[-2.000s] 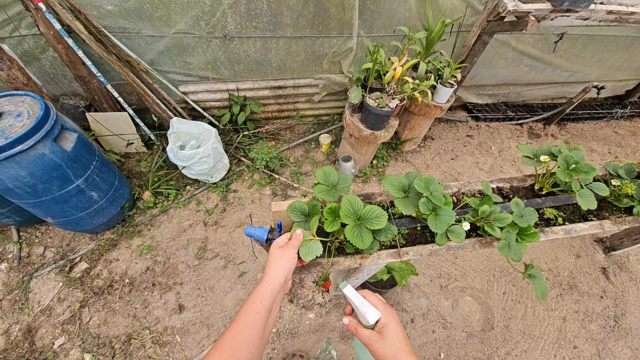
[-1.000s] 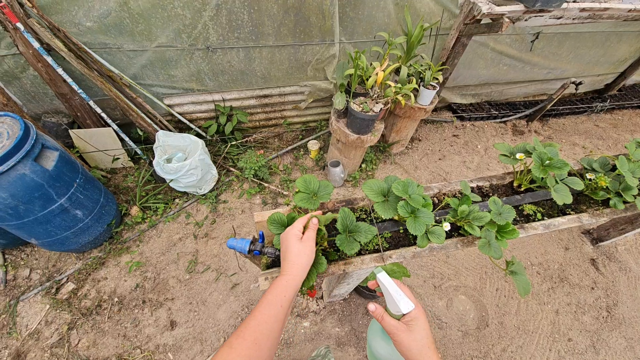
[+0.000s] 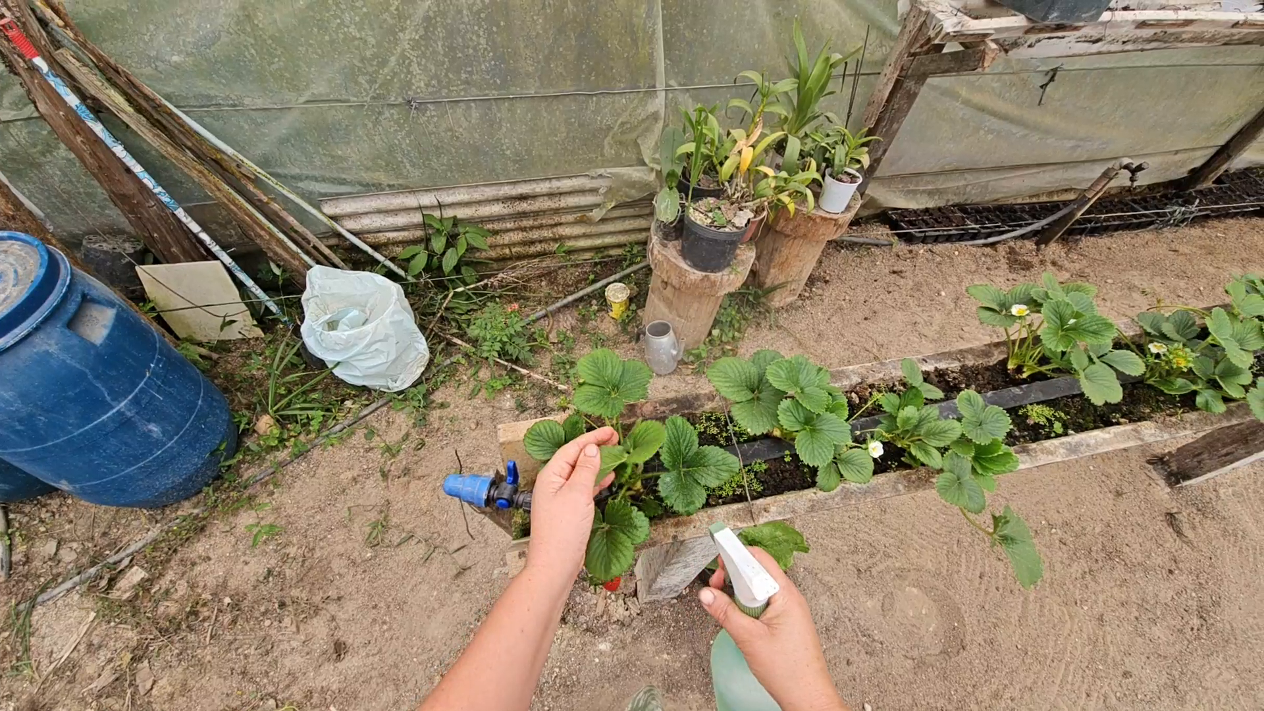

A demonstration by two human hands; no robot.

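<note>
My right hand [image 3: 775,632] is closed around the neck of a green spray bottle [image 3: 736,676] with a white trigger head [image 3: 743,568], whose nozzle points up and left toward the bed. Over the near left end of a long wooden planter, my left hand [image 3: 573,489] has thumb and fingertips together at a leaf of a strawberry plant [image 3: 691,464]. A red strawberry [image 3: 612,584] hangs low beneath that plant's leaves. Beside my left hand, a blue valve fitting [image 3: 484,489] sticks out from the planter's end. More strawberry plants [image 3: 810,425], some with white flowers, grow along the bed.
A blue plastic barrel [image 3: 109,395] stands at the left, near a white plastic bag [image 3: 363,331] and leaning poles [image 3: 148,178]. Potted plants [image 3: 713,232] sit on wooden stumps [image 3: 686,296] beyond the planter. A grey metal jug [image 3: 663,348] rests on the sandy soil. Plastic sheeting forms the back wall.
My left hand has shifted among the leaves of the same strawberry plant. The spray bottle remains in my right hand throughout.
</note>
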